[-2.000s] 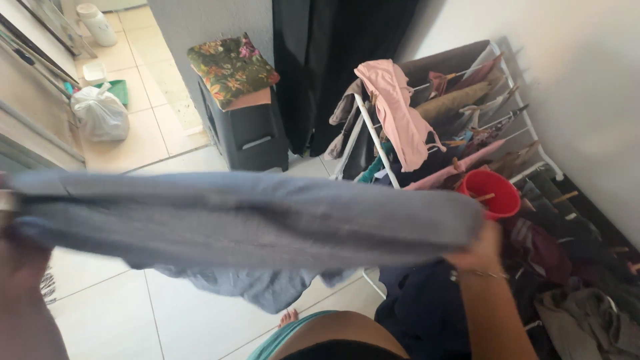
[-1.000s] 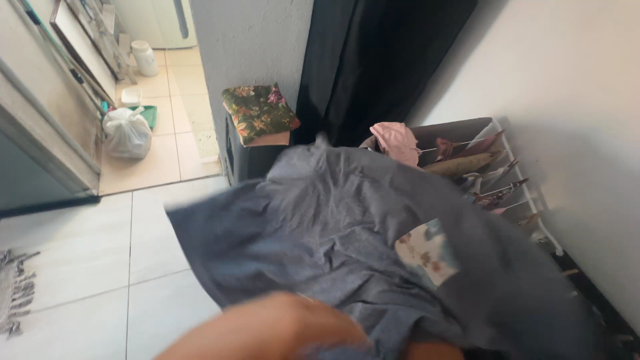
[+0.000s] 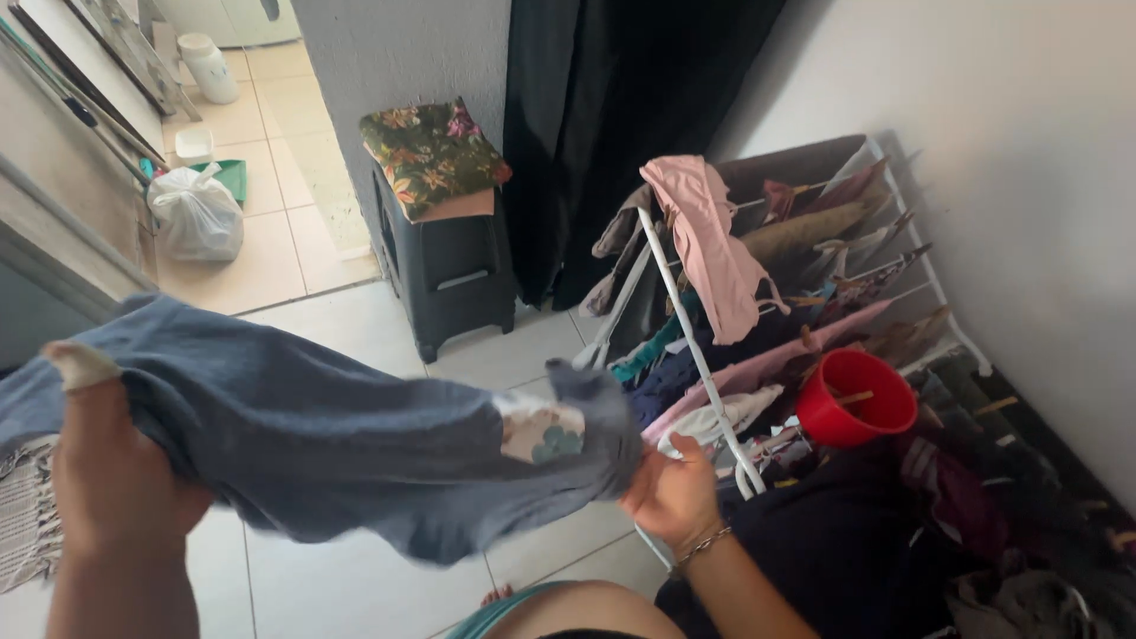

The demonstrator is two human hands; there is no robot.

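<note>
A blue-grey shirt with a flower-printed patch is stretched across the lower left and middle, slightly blurred. My left hand grips its left part, the thumb over the cloth. At the shirt's right end, near the neckline, my right hand holds the edge, with a chain bracelet on that wrist. Just beyond the right hand stands a white drying rack hung with clothes, a pink garment over its near corner. A red plastic bucket with wooden clothespins rests on the rack.
A dark plastic stool with a folded floral cloth stands against the grey wall. Dark clothes lie at the lower right. A fringed mat is at the left. A tied white bag sits beyond the doorway.
The shirt, spread out in front of me one second ago, now stretches sideways between my hands. My left hand has moved to the left, and the rack and red bucket show again.
</note>
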